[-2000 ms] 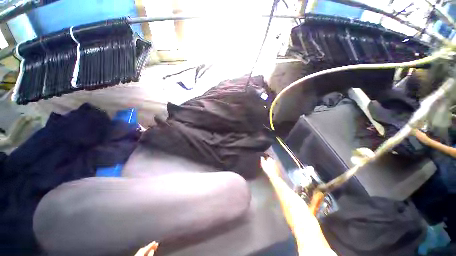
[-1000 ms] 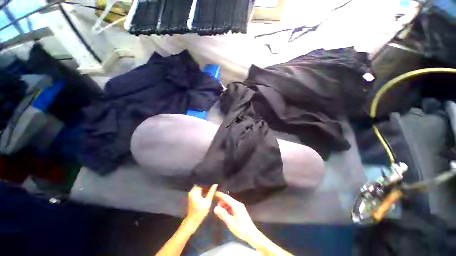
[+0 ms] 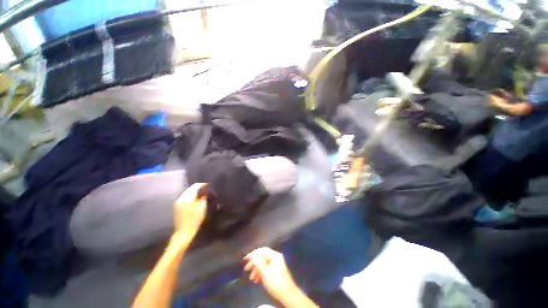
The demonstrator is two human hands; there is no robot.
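Observation:
A black garment (image 3: 231, 186) lies bunched across the light grey padded board (image 3: 129, 207), covering its middle right part. My left hand (image 3: 192, 207) is at the garment's left edge with its fingers closed on the cloth. My right hand (image 3: 264, 264) is in front of the board, off the garment, with fingers partly curled and no cloth visible in it; it is blurred. The steam iron (image 3: 354, 177), silver with an orange-brown handle, rests at the right end of the table.
A black garment pile (image 3: 258, 108) lies behind the board, a navy pile (image 3: 90, 156) at left. A yellow hose (image 3: 354, 39) arcs above the iron. More dark garments (image 3: 420, 192) lie at right. A person's hand (image 3: 511, 105) shows at far right. Hanging garments (image 3: 108, 57) are top left.
My left hand has moved up onto the garment over the board; my right hand has separated from it. The garment looks more bunched. The view has turned right.

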